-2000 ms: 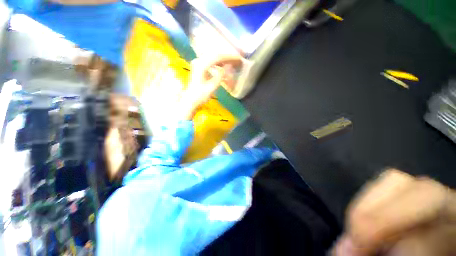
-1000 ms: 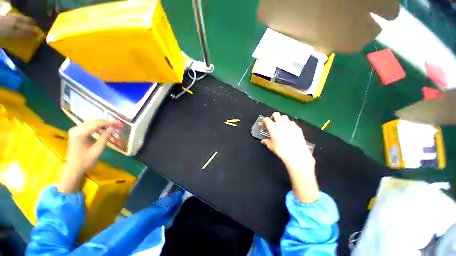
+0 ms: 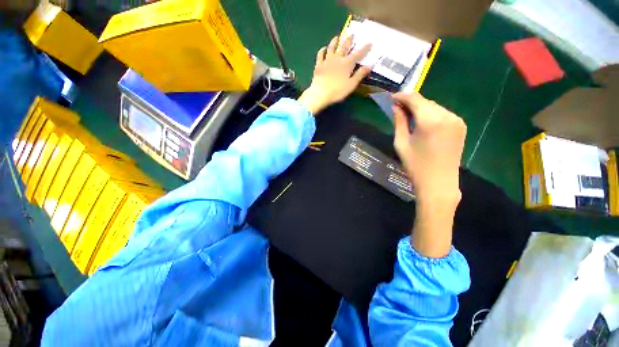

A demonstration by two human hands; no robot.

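My left hand [image 3: 336, 76] rests with fingers spread on the left side of an open yellow box [image 3: 427, 66], over the white leaflet [image 3: 390, 51] inside. My right hand [image 3: 431, 135] is just below the box's near edge and pinches a thin greyish card [image 3: 385, 103], partly hidden by the fingers. Black insert cards [image 3: 366, 161] with small white print lie overlapping on the black mat, beside and partly under my right wrist.
A digital scale [image 3: 173, 112] bears a closed yellow box [image 3: 176, 47]. Rows of closed boxes [image 3: 81, 193] stand at left. Another open box [image 3: 535, 173], a red square [image 3: 533, 62] and a white plastic bag [image 3: 536, 291] are at right. Small yellow strips [image 3: 317, 144] lie on the mat.
My left hand has moved from the scale's keypad to the open box. My right hand has risen from the black cards towards the box with a card. The view has shifted slightly.
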